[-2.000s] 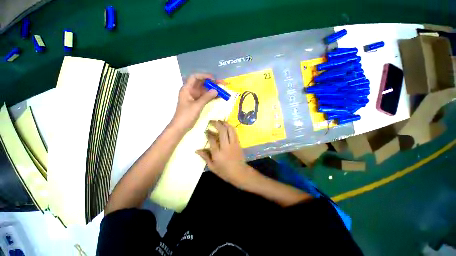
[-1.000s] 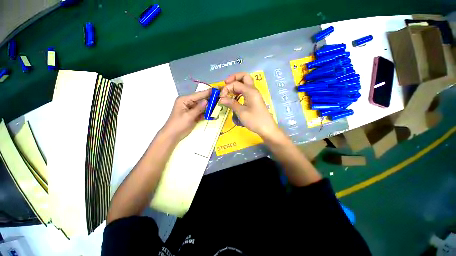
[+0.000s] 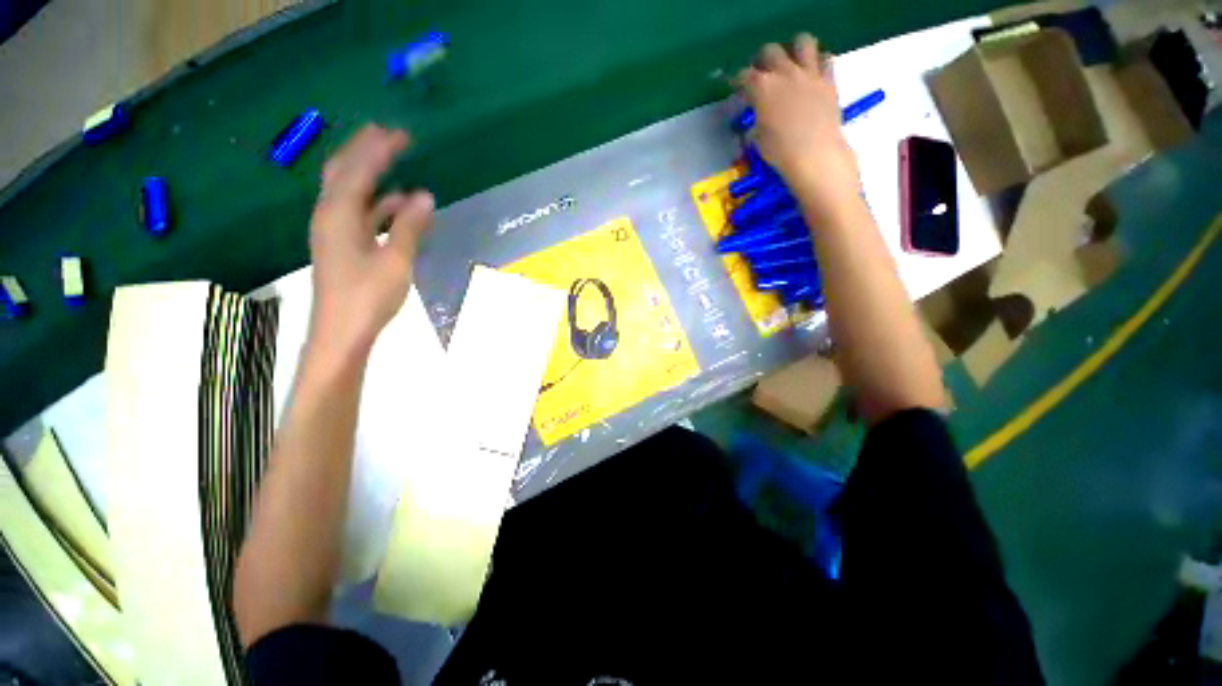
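My left hand [image 3: 359, 241] is raised near the green belt's edge, slightly blurred, fingers apart and empty. My right hand [image 3: 793, 114] is over the top of the pile of blue battery cells [image 3: 775, 239]; its fingertips are near a blue cell, and whether they grip it is unclear. The release liner sheet [image 3: 476, 416] lies untouched across the bench and the printed mat [image 3: 610, 322]. A blurred cell with a pale patch [image 3: 417, 55] is on or just above the green belt.
A stack of adhesive sheets [image 3: 161, 442] and curved liner strips [image 3: 60, 503] are at left. Several cells, some with pale pads [image 3: 73, 278], lie on the green belt [image 3: 536, 67]. A smartphone [image 3: 930, 196] and an open cardboard box [image 3: 1025, 107] are at right.
My left hand has let go of the cell and moved up and left towards the belt. My right hand has moved right to the pile. The liner sheet is released. The camera view has shifted.
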